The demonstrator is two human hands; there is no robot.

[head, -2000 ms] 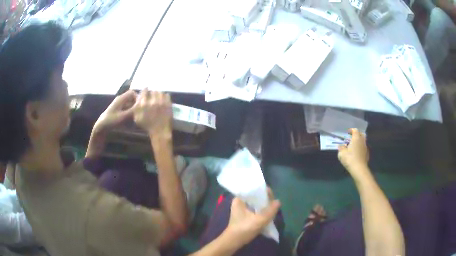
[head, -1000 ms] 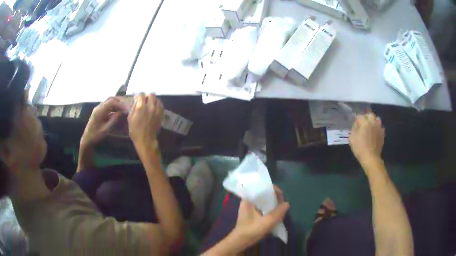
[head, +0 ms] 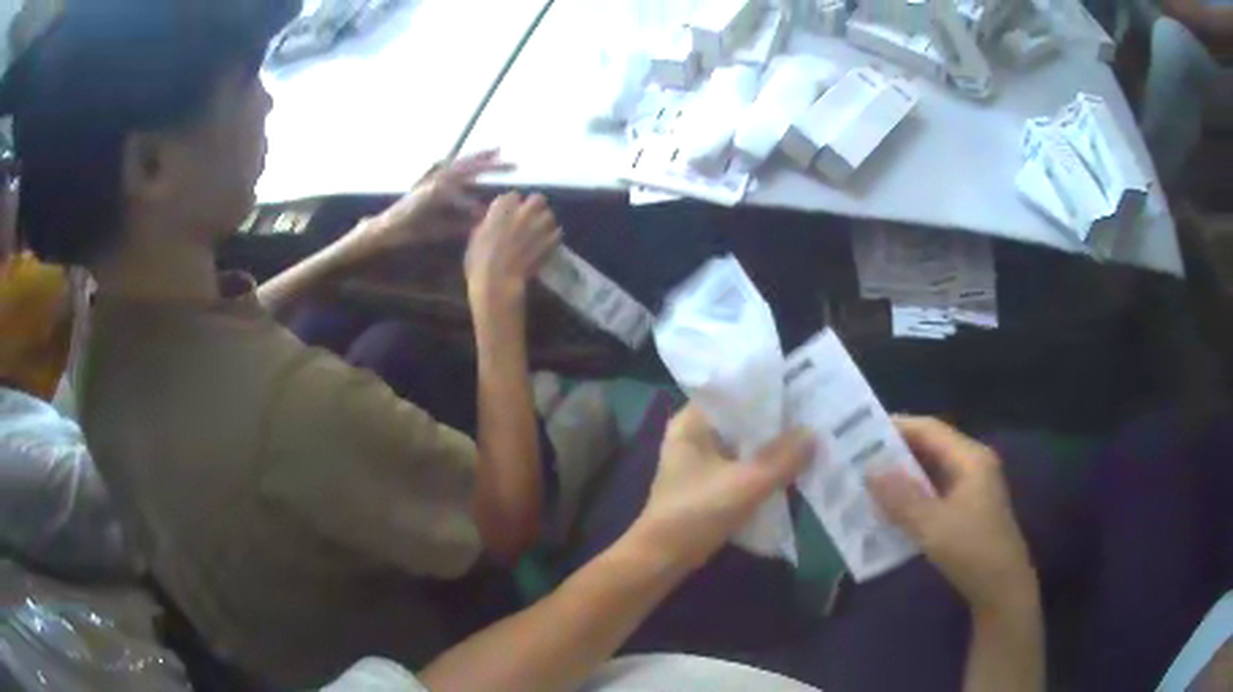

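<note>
My left hand holds a soft white wrapped product upright over my lap, its lower end showing below my fingers. My right hand grips a flat white leaflet with dark print by its right edge. The leaflet's left edge is against or just beside the wrapped product; I cannot tell whether they touch. More printed sheets lie on the shelf under the table edge.
On the white table are wrapped products, closed cartons and fanned carton blanks at the right edge. At left, a seated person holds a long white carton. A clear plastic bag is at lower left.
My right hand has come back from the shelf to my lap with a leaflet. My left hand has raised the wrapped product. The neighbour's left hand has let go of their carton.
</note>
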